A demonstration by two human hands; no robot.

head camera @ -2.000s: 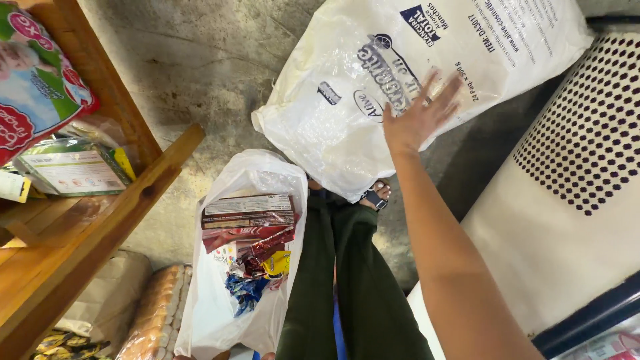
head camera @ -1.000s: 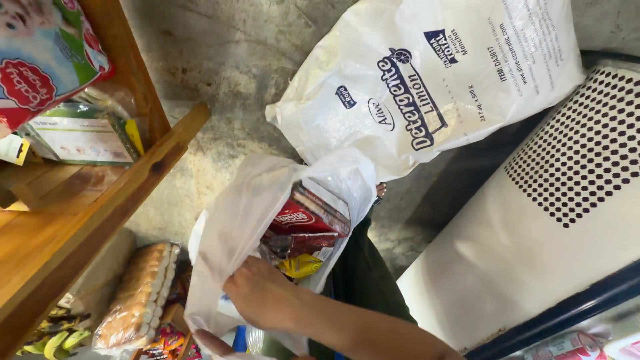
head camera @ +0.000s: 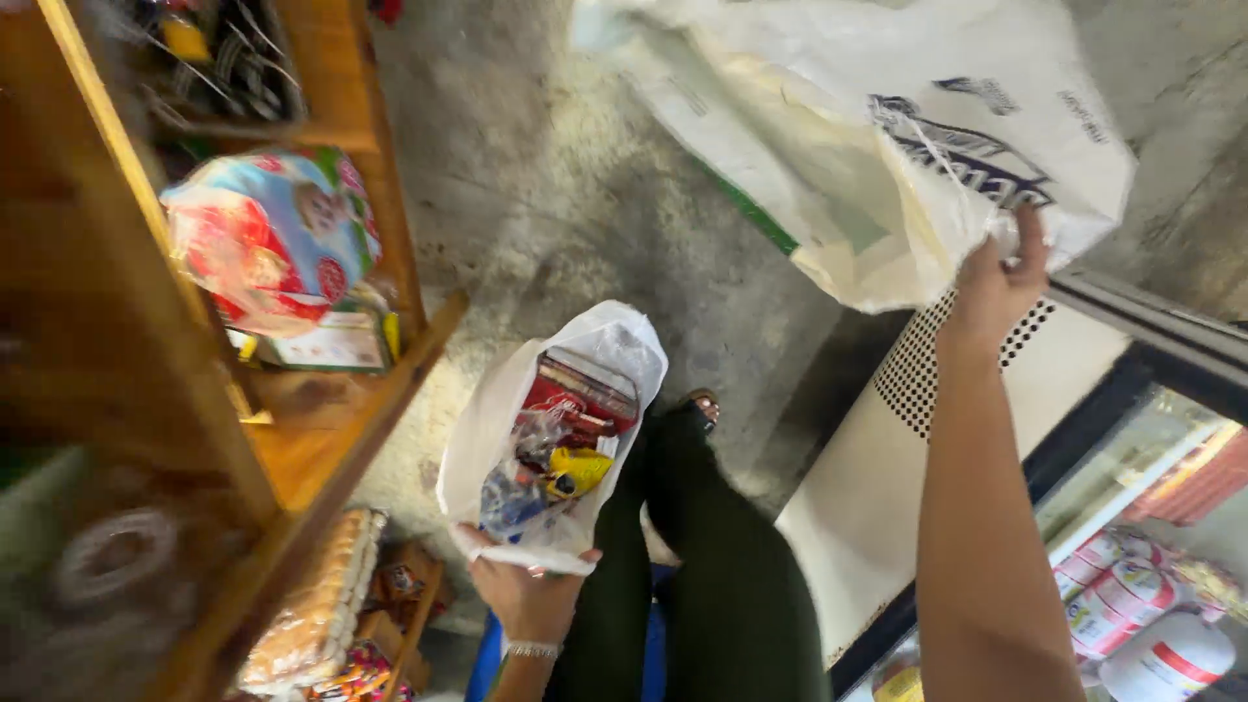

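My left hand [head camera: 526, 595] grips the near rim of an open white plastic bag [head camera: 468, 458] beside my leg. Inside it lie red and brown packages [head camera: 585, 395], a yellow wrapper [head camera: 578, 472] and crumpled blue and clear wrappers. At the upper right, my right hand [head camera: 999, 278] holds the edge of a large white woven plastic sack [head camera: 1014, 127] with dark printing. The sack's mouth gapes toward the left, showing a pale inside and a green stripe on its edge.
Wooden shelves [head camera: 390, 409] on the left hold a diaper pack [head camera: 278, 234] and boxes. Below them is a packaged tray of bread rolls [head camera: 317, 604]. A white appliance with a perforated panel [head camera: 912, 375] and a glass-fronted compartment holding bottles [head camera: 1121, 600] stands on the right. My sandaled foot [head camera: 704, 405] rests on concrete.
My right hand has gone from the plastic bag to the large sack, whose mouth now gapes. The plastic bag is more upright and open in my left hand. The view has shifted.
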